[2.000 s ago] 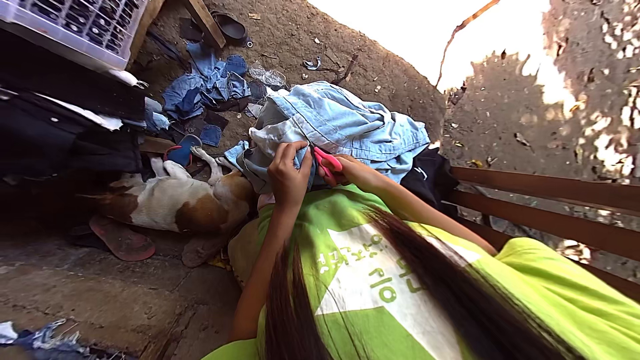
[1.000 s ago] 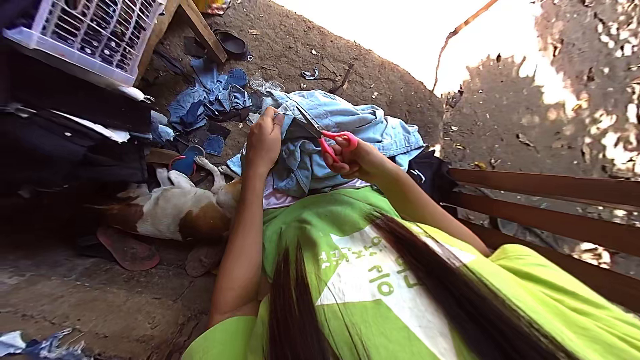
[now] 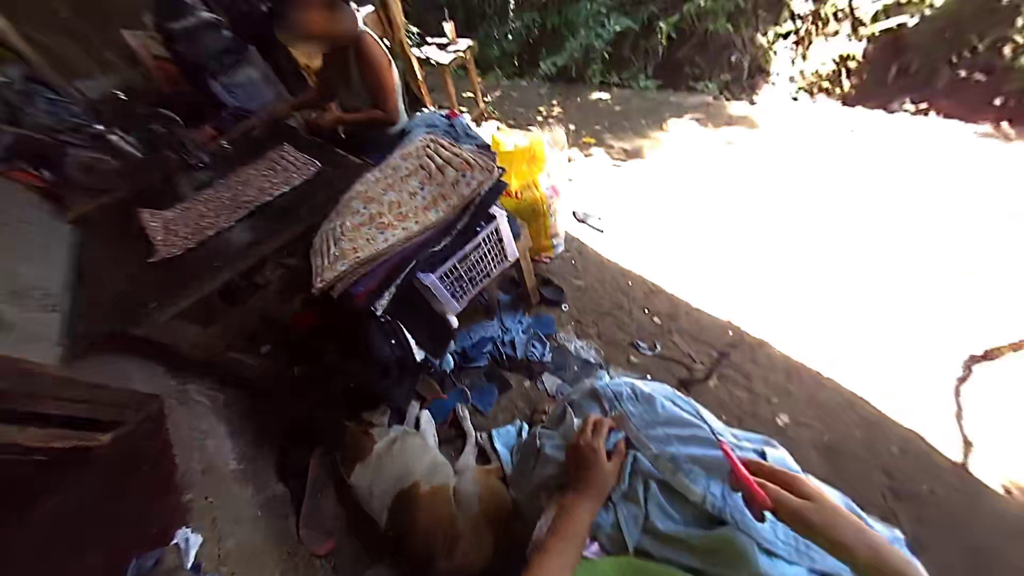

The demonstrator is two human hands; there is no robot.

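Light blue denim cloth point(image 3: 680, 472) lies bunched across the lap at the lower right. My left hand point(image 3: 594, 464) grips a fold of it near its left end, fingers curled over the fabric. To the right, my right hand point(image 3: 788, 496) holds scissors with red handles point(image 3: 746, 480) above the denim; their blades are blurred, so I cannot tell how far apart they stand. A gap of cloth lies between the two hands.
A brown and white dog point(image 3: 424, 480) lies just left of the denim. Denim scraps point(image 3: 504, 336) litter the ground beyond. A lilac plastic crate point(image 3: 472, 268), folded patterned cloth point(image 3: 400, 208), a yellow bag point(image 3: 524, 184) and a seated person point(image 3: 360, 80) are farther off.
The view has swung left and up, bringing the person and patterned cloth into sight. The scissors have moved away from my left hand, where they were a second ago.
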